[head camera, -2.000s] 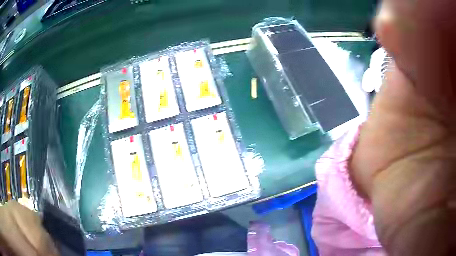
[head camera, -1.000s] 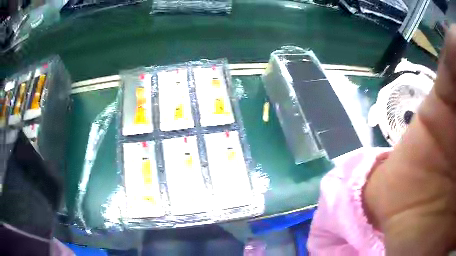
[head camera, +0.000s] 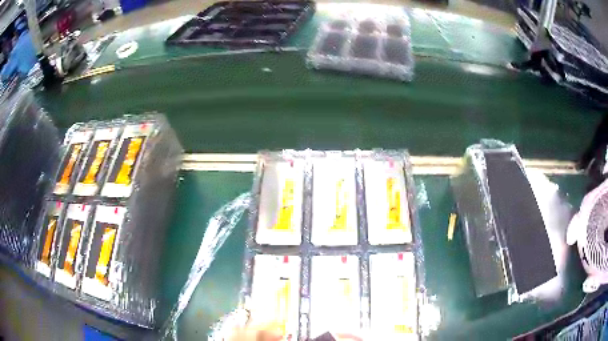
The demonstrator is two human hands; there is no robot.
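Note:
A clear plastic tray (head camera: 308, 283) in front of me holds display modules with white backs, such as the top middle one (head camera: 330, 200); yellow-orange strips and small red marks show on them. The tray's lower part is cut off. My left hand (head camera: 259, 332) shows only as blurred fingers over the lower left module. A fingertip, apparently of my right hand (head camera: 348, 338), shows at the bottom edge beside a small dark corner (head camera: 325, 337), perhaps of a black sheet. Whether either hand grips it cannot be told. The stack of black sheets (head camera: 523, 226) stands in its clear holder at right.
A tall stack of loaded trays (head camera: 150, 233) stands at left. Crumpled clear film (head camera: 212, 246) lies between it and the work tray. A small yellow strip (head camera: 452, 226) lies near the sheet holder. A fan (head camera: 597, 233) is far right. A black tray (head camera: 243, 23) and an empty clear tray (head camera: 363, 43) lie across the bench.
The view has swung left and up, so the work tray sits lower and further right. The large blurred hand at right is gone from there. The dark sheet at lower left is gone; fingers now show at bottom centre.

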